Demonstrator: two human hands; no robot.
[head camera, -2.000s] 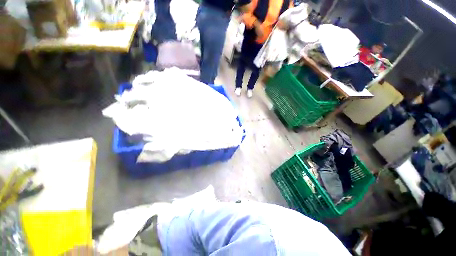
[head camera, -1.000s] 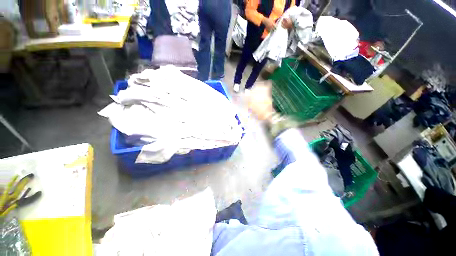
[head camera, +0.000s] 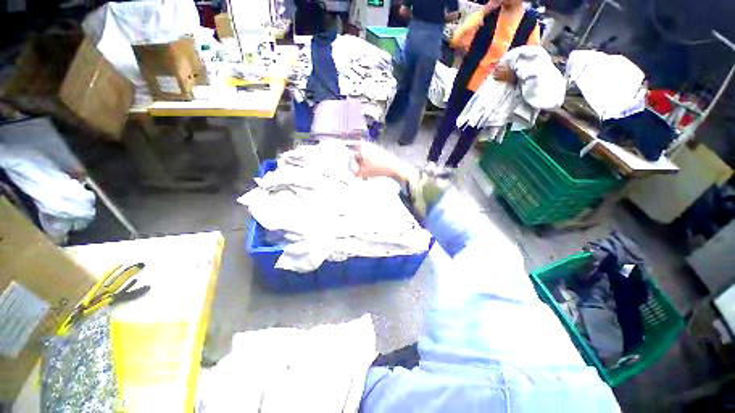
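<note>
My right hand (head camera: 379, 164) reaches forward in a light blue sleeve with a camouflage cuff. Its fingers are at the top of a heap of off-white garments (head camera: 330, 206); whether they grip cloth is unclear. The heap fills a blue plastic crate (head camera: 338, 273) on the floor. Another off-white garment (head camera: 294, 367) lies at the bottom, by my lap. My left hand is out of the picture.
At left, a white table with yellow tape (head camera: 157, 347) holds yellow-handled pliers (head camera: 101, 292), a silvery heap (head camera: 80, 367) and a carton (head camera: 36, 298). A green crate (head camera: 657, 347) with dark garments stands right. Two people stand behind, one holding pale cloth.
My right arm came into view and has moved left and forward, so the hand is now over the heap in the blue crate. The view has turned left, showing the carton.
</note>
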